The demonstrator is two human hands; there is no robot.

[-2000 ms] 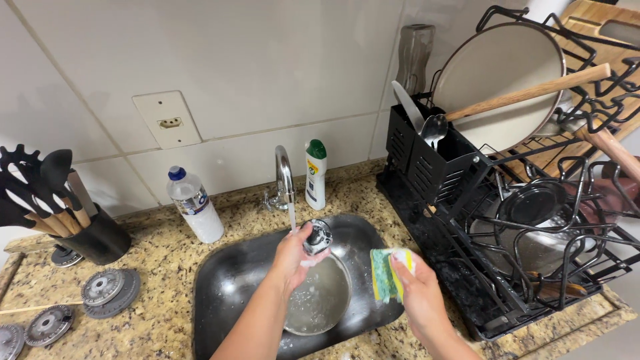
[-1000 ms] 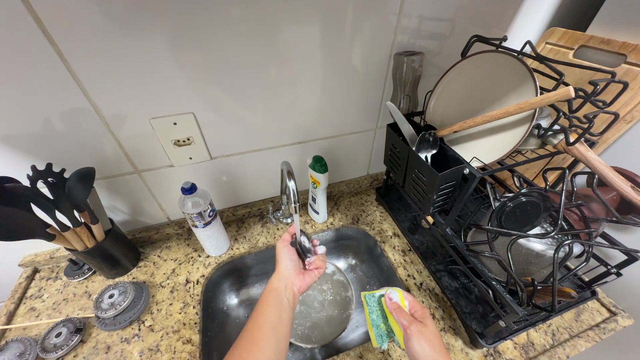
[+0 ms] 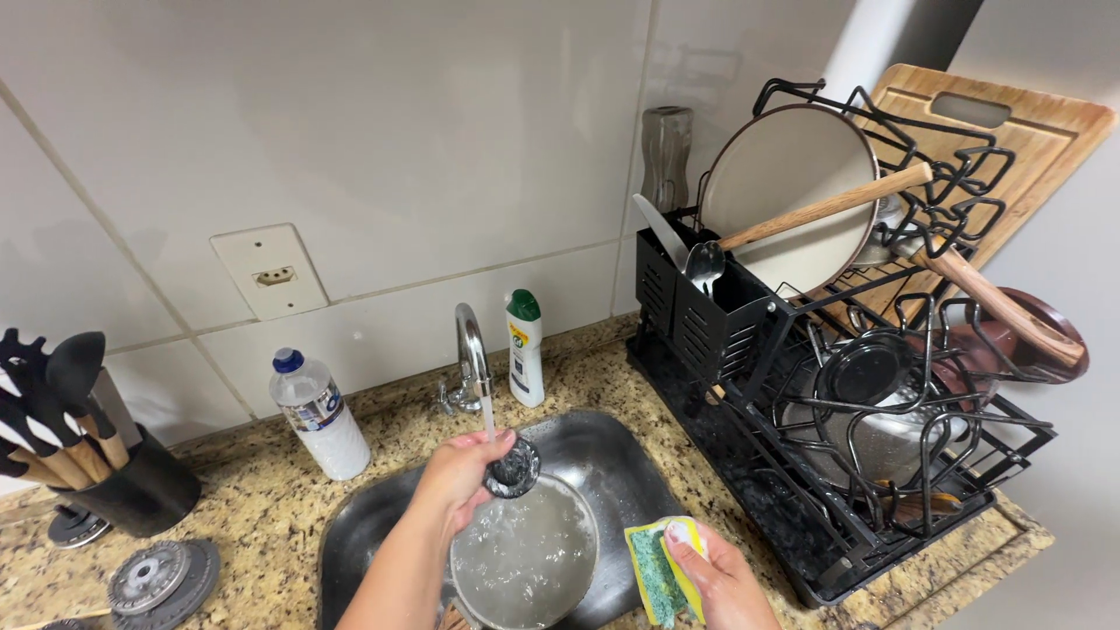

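Observation:
My left hand [image 3: 459, 481] holds a small round black burner cap [image 3: 513, 465] by its edge, just under the water running from the chrome faucet [image 3: 472, 354]. Below it, a round pot filled with cloudy water [image 3: 525, 556] stands in the stainless steel sink [image 3: 634, 481]. At the sink's right edge, my right hand [image 3: 713, 569] grips a yellow and green sponge [image 3: 662, 573], its green scouring side partly showing. White foam clings to the right thumb.
Behind the sink stand a green-capped Cif bottle [image 3: 525, 354] and a blue-capped detergent bottle [image 3: 319, 420]. A black dish rack [image 3: 726, 446] with a pan, cutlery and stove grates fills the right. Burner parts [image 3: 157, 582] and a utensil holder [image 3: 131, 486] are on the left.
The black burner cap in my left hand has turned so that a round face now shows, where a second ago it was nearly edge-on. My right hand still holds the sponge.

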